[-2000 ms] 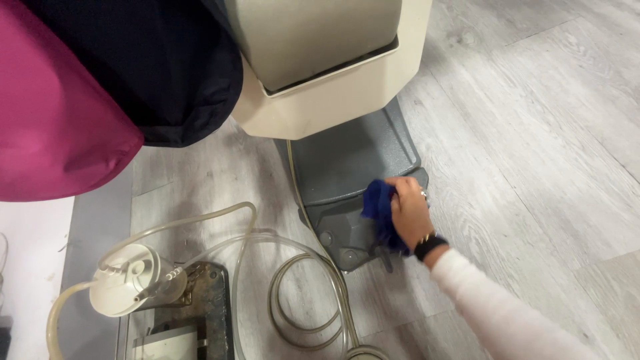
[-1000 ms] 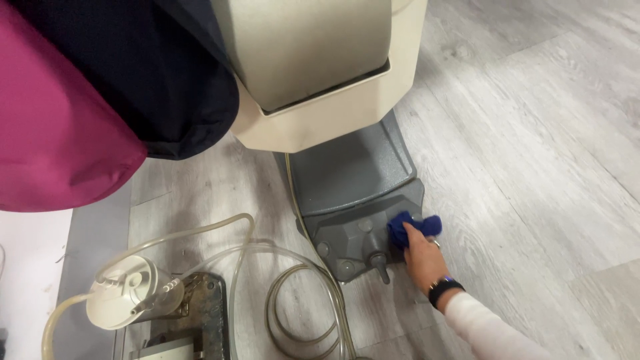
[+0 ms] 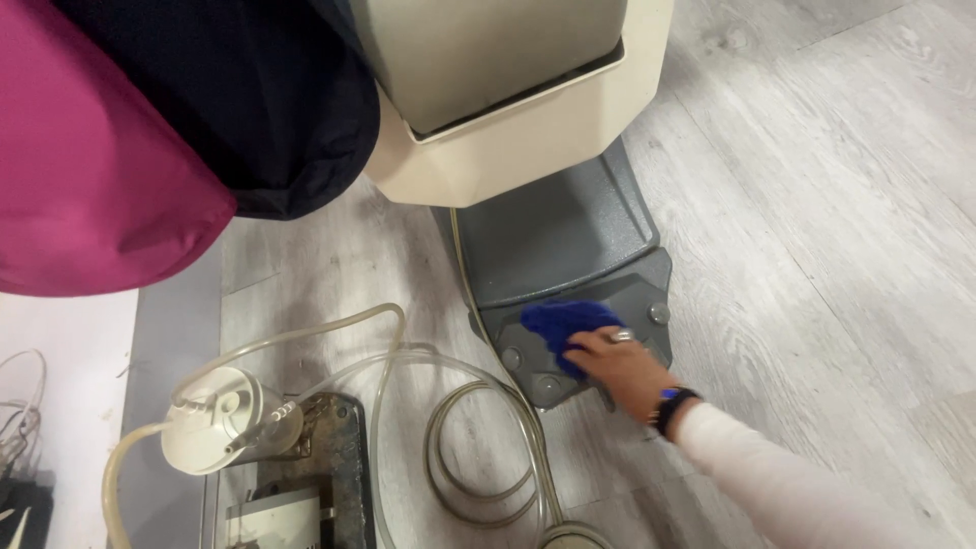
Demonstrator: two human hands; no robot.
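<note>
My right hand (image 3: 627,372), with a ring, a dark wristband and a white sleeve, presses a blue cloth (image 3: 568,324) onto the grey foot-control end (image 3: 610,293) of a chair base. The cloth covers the middle of that part; several round grey buttons show around it. Behind it lies the smooth grey base cover (image 3: 545,236), under a cream chair body (image 3: 518,168). My left hand is not in view.
At lower left, a suction canister (image 3: 213,419) with clear tubes stands by a worn black-based device (image 3: 347,457). Tubing (image 3: 431,457) lies coiled on the wood-look floor. Pink (image 3: 99,168) and navy fabric (image 3: 282,114) fills the upper left.
My right hand has moved with the blue cloth from the right side of the foot control to its middle. The cloth now covers the pedal lever seen one second ago.
</note>
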